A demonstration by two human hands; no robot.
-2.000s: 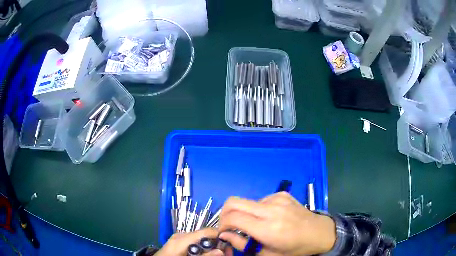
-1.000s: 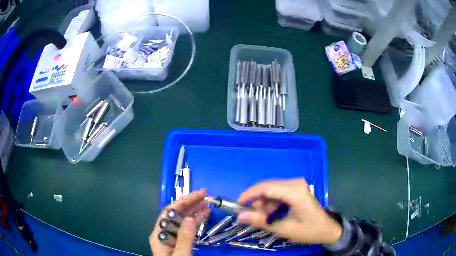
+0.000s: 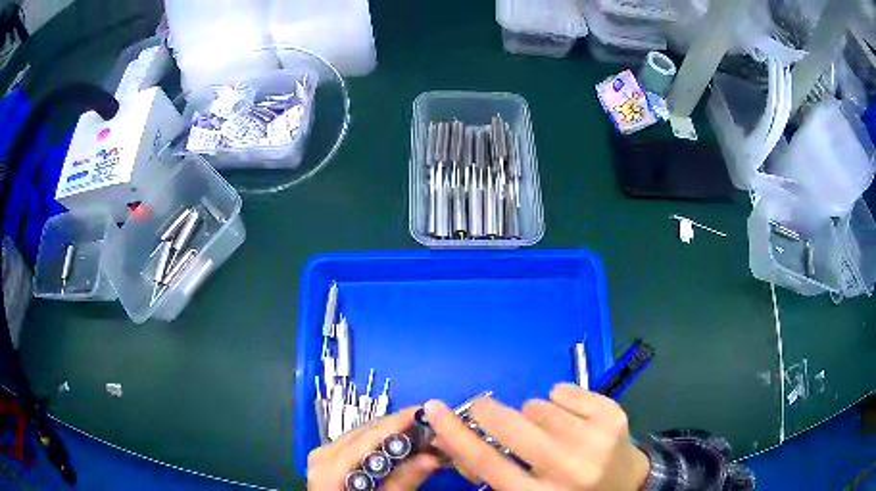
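Silver metal cylinders [image 3: 377, 464] are fanned in my left hand [image 3: 336, 458], round ends up, at the bottom of the head view. My right hand [image 3: 567, 436] is beside it, its fingers touching the upper end of the row. A blue and dark marker pen [image 3: 629, 367] sticks out past the right hand over the tray's right rim. The blue tray [image 3: 451, 264] lies under both hands. Loose cylinders [image 3: 343, 347] lie along its left side and one [image 3: 580, 362] at its right. The hands hide the tray's near part; whether the right fingers grip a cylinder is unclear.
A clear box [image 3: 477, 237] with cylinders in rows stands beyond the tray. Left are clear bins [image 3: 226, 235] with loose parts, a white carton [image 3: 86, 158] and a bin of white packets [image 3: 252, 158]. Right are a black flat case [image 3: 672, 171], a tape roll [image 3: 658, 72] and another clear bin [image 3: 797, 273].
The right hand has come back from holding a cylinder apart to touching the row in my left hand. The pen now points right, past the tray rim. The view has shifted slightly.
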